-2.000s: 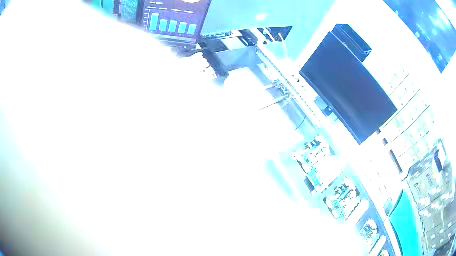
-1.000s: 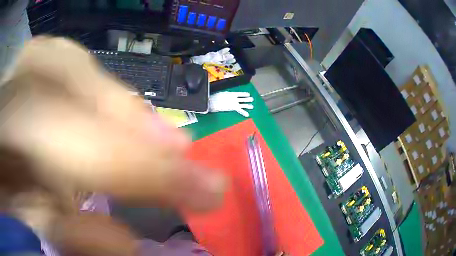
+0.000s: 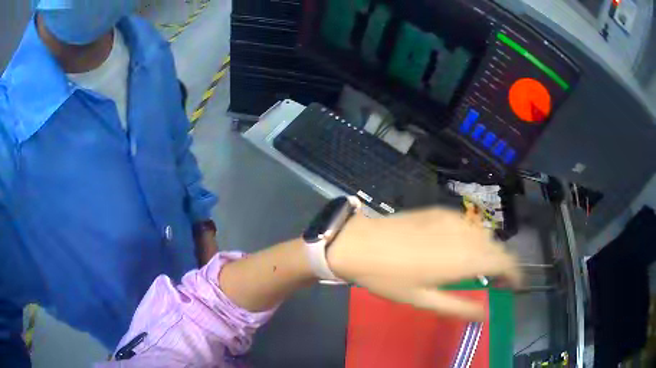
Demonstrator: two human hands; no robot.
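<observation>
Long, thin, purplish clear strips (image 3: 469,346) lie near the right side of the red mat (image 3: 403,338). The lower frame edge cuts them off, and my left hand hides their upper part. My left hand (image 3: 424,255) reaches in from the lower left, with a watch at the wrist and a pink striped sleeve. It is blurred, above the mat's back edge, with the thumb apart from the fingers and nothing seen in it. My right hand is not in view.
A person in a blue smock (image 3: 86,208) stands close at the left. A black keyboard (image 3: 352,154) on a white shelf (image 3: 277,118), a lit monitor (image 3: 424,54) and a small black tray (image 3: 509,208) with mixed items are behind my hand.
The view has swung left, bringing in the person and more of the monitor. A large blurred hand at the left has left that place; my left hand now shows over the mat's back edge.
</observation>
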